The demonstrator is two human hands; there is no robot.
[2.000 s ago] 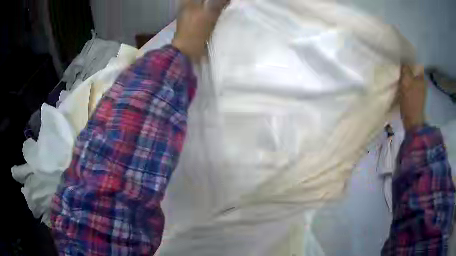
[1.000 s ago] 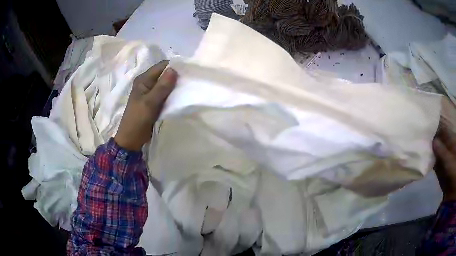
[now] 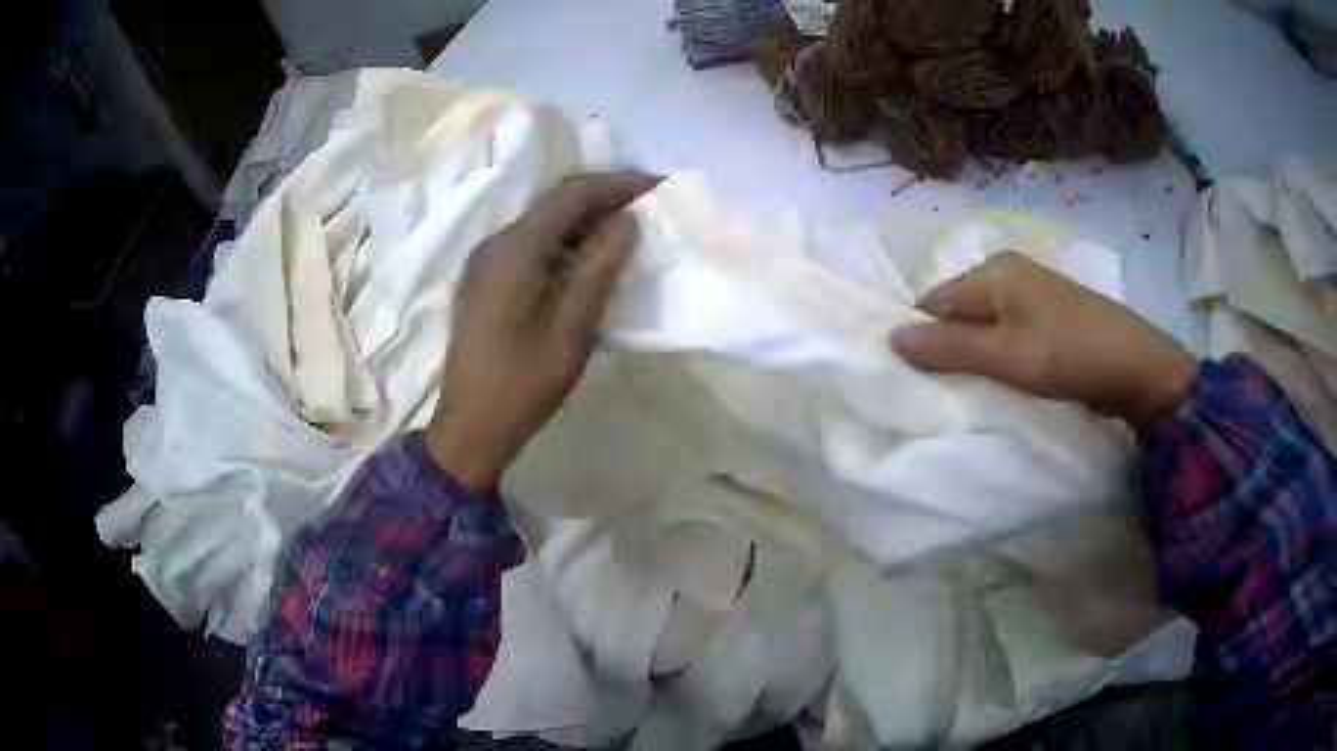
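Observation:
A limp white and cream fabric panel (image 3: 763, 301) stretches between my two hands in the middle of the view. My left hand (image 3: 543, 316) pinches its left end between thumb and fingers. My right hand (image 3: 1041, 341) grips its upper edge at the right, thumb and fingers together. The cloth is bunched and folded, and its lower part hangs over more cream cloth (image 3: 704, 602) nearer me. The panel is slightly blurred, and its lower edge cannot be told from the cloth below.
A large white-cream fabric pile (image 3: 235, 396) lies at left, hanging over the table edge. Brown strip bundles (image 3: 968, 88) lie at the far side, beside a grey bundle (image 3: 726, 30). More cloth pieces (image 3: 1276, 264) lie at right. Small dark specks dot the white tabletop (image 3: 645, 88).
My right hand has moved left, closer to my left hand, and the panel between them has gone from spread wide to bunched. The view has shifted, so the brown bundles show more fully.

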